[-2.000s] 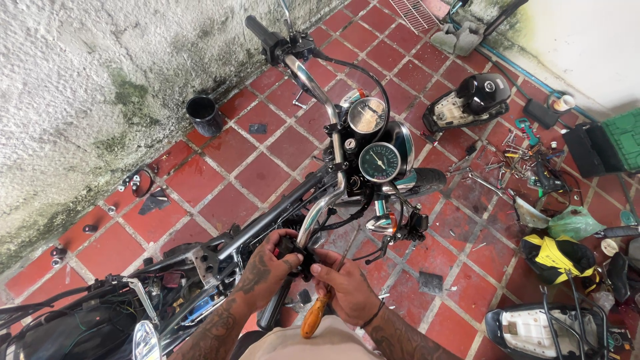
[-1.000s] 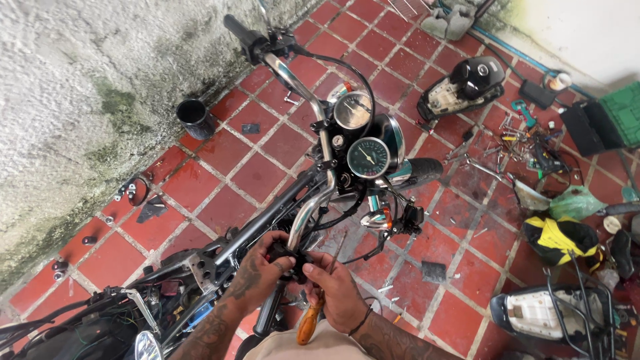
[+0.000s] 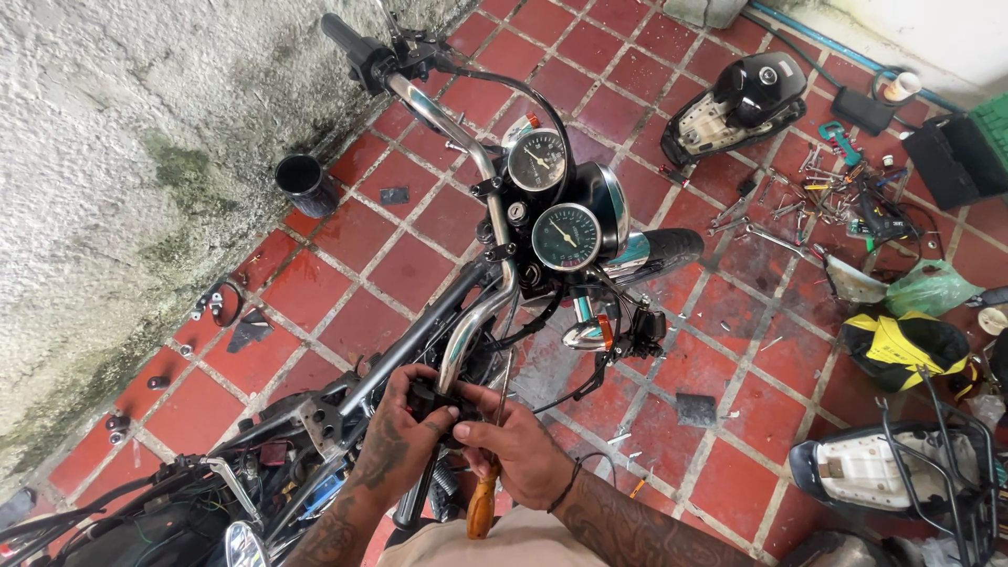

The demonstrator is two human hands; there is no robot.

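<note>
A chrome motorcycle handlebar [image 3: 471, 327] runs down to a black switch housing [image 3: 425, 400] beside the lower grip [image 3: 411, 498]. My left hand [image 3: 400, 441] is closed around the housing, its thumb on the near side. My right hand [image 3: 516, 453] touches the housing's right side with its fingertips and also holds a screwdriver [image 3: 482, 504] with an orange handle, low in the palm; its shaft points up past the fingers. Two round gauges, an upper one [image 3: 537, 160] and a lower one [image 3: 567, 237], sit right of the bar. The housing's underside is hidden by my fingers.
The motorcycle frame [image 3: 409, 339] stretches to the lower left, with a mirror [image 3: 246, 545] near my left forearm. A black cup [image 3: 305, 185] stands by the rough wall. Scattered tools [image 3: 819, 197], a fuel tank [image 3: 756, 94] and a seat with a rack [image 3: 882, 468] lie on the red tiles at right.
Both hands stay at the switch housing, with small shifts of the fingers. The screwdriver remains in my right hand. The view has shifted slightly.
</note>
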